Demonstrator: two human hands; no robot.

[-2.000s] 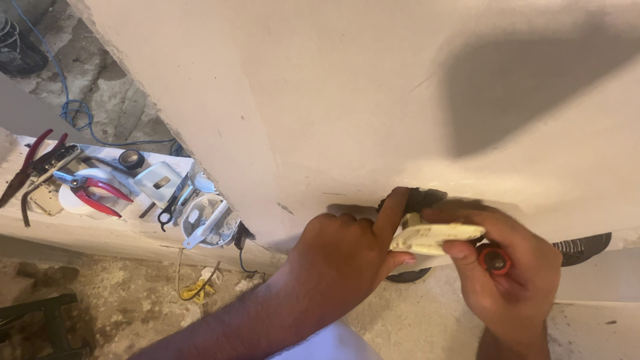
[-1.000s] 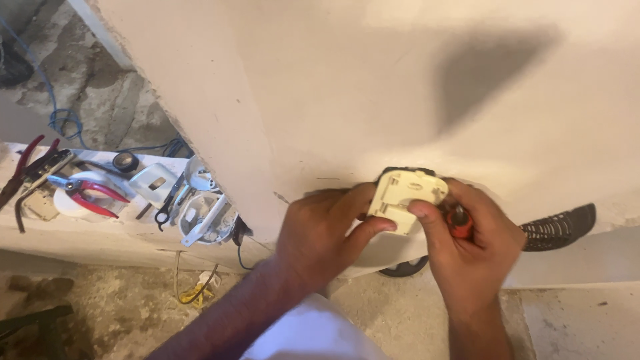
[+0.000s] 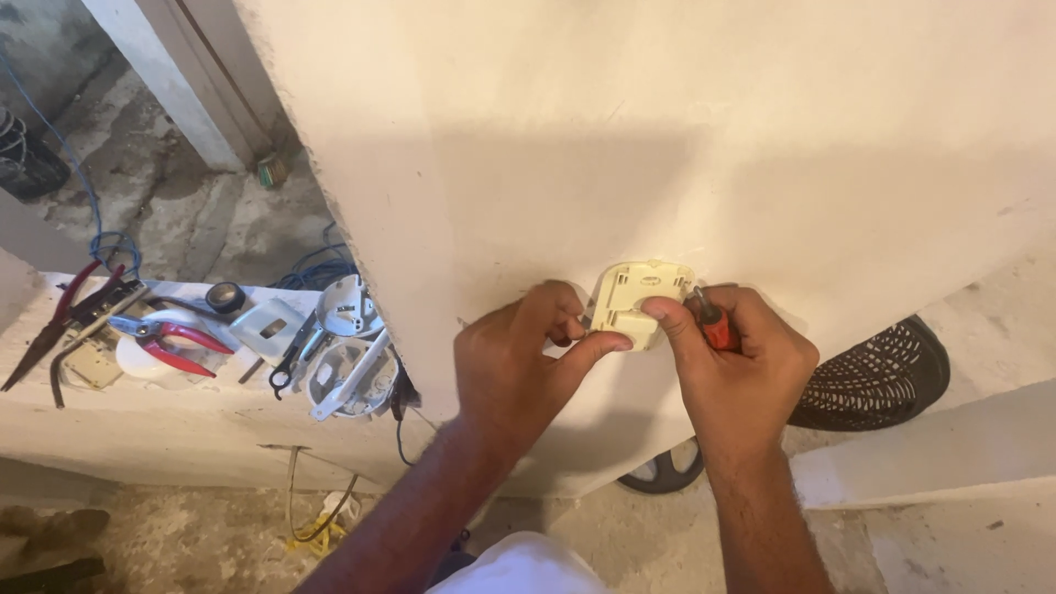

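Observation:
A cream plastic cover plate [image 3: 648, 305], its moulded inner side with clips and slots in view, is held between both hands in front of the plastered wall. My left hand [image 3: 528, 355] pinches its lower left edge, the thumb on the near face. My right hand [image 3: 730, 355] grips its right side with the thumb across the front. Tucked in the same right hand is a screwdriver [image 3: 719, 328] with a red and black handle, its metal shaft pointing up beside the plate. Part of the plate is hidden by the thumbs.
On the ledge at left lie red-handled pliers [image 3: 177, 346], larger dark pliers [image 3: 62, 322], a roll of black tape [image 3: 224, 297] and round white electrical boxes [image 3: 355, 375]. Blue cable [image 3: 115, 247] lies on the floor beyond. A black perforated basket-like object [image 3: 879, 379] is at right.
The cream plate, seen nearly edge-on two seconds ago, has turned its inner face to view. The dark thing behind it in the earlier frames no longer shows.

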